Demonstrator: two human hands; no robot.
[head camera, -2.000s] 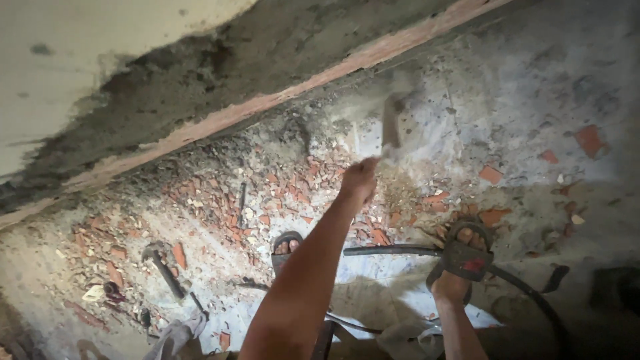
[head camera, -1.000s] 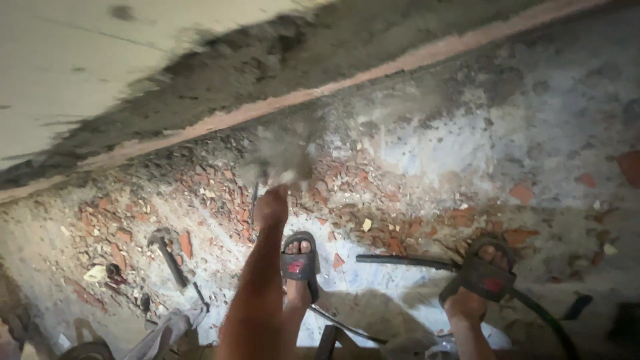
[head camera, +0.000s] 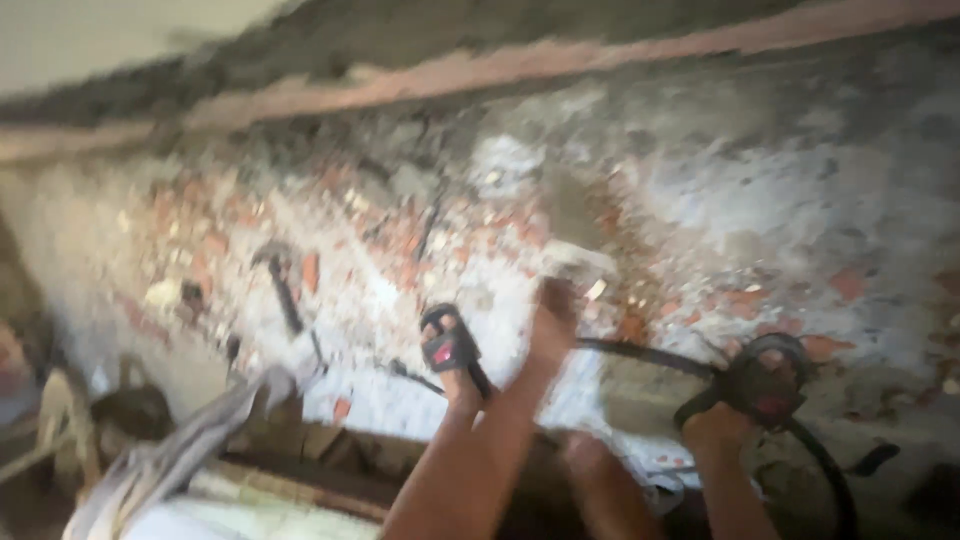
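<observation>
My left hand (head camera: 555, 300), its arm rising from the lower middle, is closed around the pale handle (head camera: 581, 256) of a flat-bladed hand tool, perhaps a trowel. Its grey blade (head camera: 570, 202) is blurred and lies over the rubble. Broken red brick pieces and pale chips (head camera: 487, 217) surround it on the dusty floor. A blurred skin-toned shape (head camera: 600, 472) shows at the bottom; whether it is my right hand or a knee cannot be told.
My sandalled feet (head camera: 450, 345) (head camera: 772, 375) stand on the floor. A black hose (head camera: 652, 352) runs beside the right foot. A hammer (head camera: 285, 289) lies left, above a grey cloth (head camera: 180, 442). The wall base (head camera: 480, 71) crosses the top.
My left hand with the tool moved left across the rubble, then back to the right. The view has shifted somewhat.
</observation>
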